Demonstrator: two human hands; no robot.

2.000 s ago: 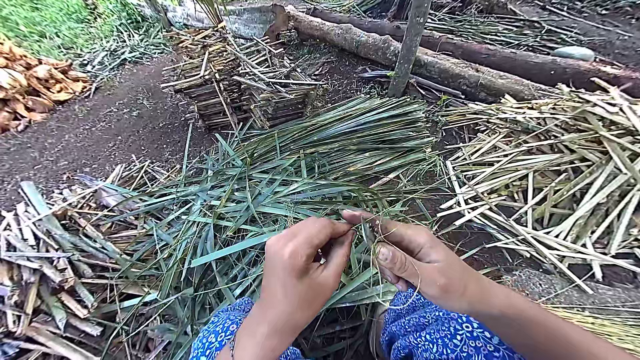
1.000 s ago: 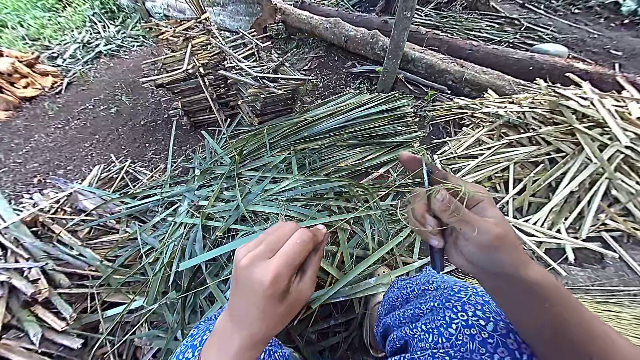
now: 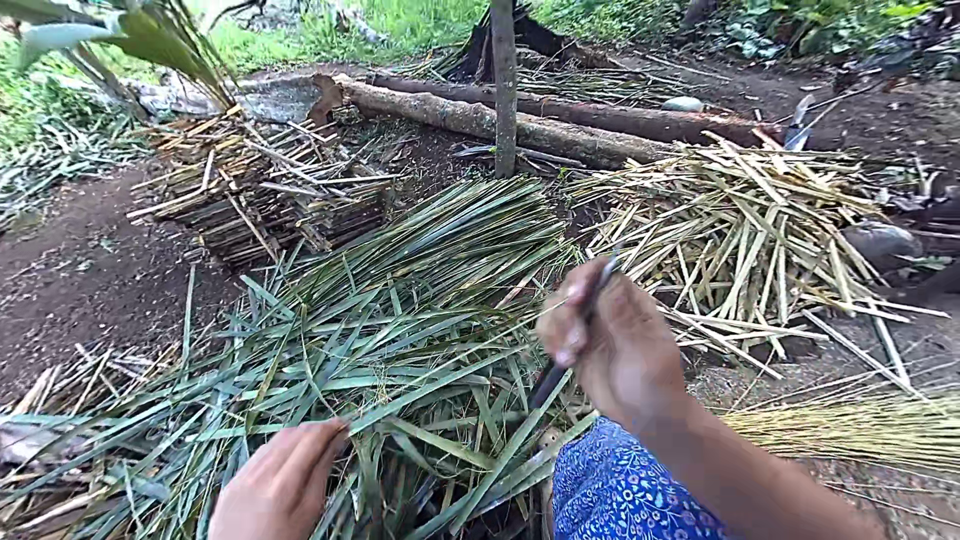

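My right hand (image 3: pixel 619 337), blurred, is closed around a small knife (image 3: pixel 581 319) with a dark handle, its metal blade pointing up and away. A long narrow green leaf strip (image 3: pixel 442 382) runs from the fingers of my left hand (image 3: pixel 281 480) up toward my right hand. The left fingertips are pinched together on the strip's lower end. Beneath both hands lies a loose heap of green leaf strips (image 3: pixel 352 337). Patterned blue cloth (image 3: pixel 630 487) shows below my right wrist.
Behind the heap stands a stack of split sticks (image 3: pixel 277 195). Pale split strips (image 3: pixel 735 225) are piled at the right, above a bundle of thin yellowish ribs (image 3: pixel 855 431). A thin upright post (image 3: pixel 505 90) and felled logs (image 3: pixel 480 124) are farther back.
My hands have moved apart since the oldest frame, the right one with the knife. A long leaf strip now stretches between them. The view has tilted up.
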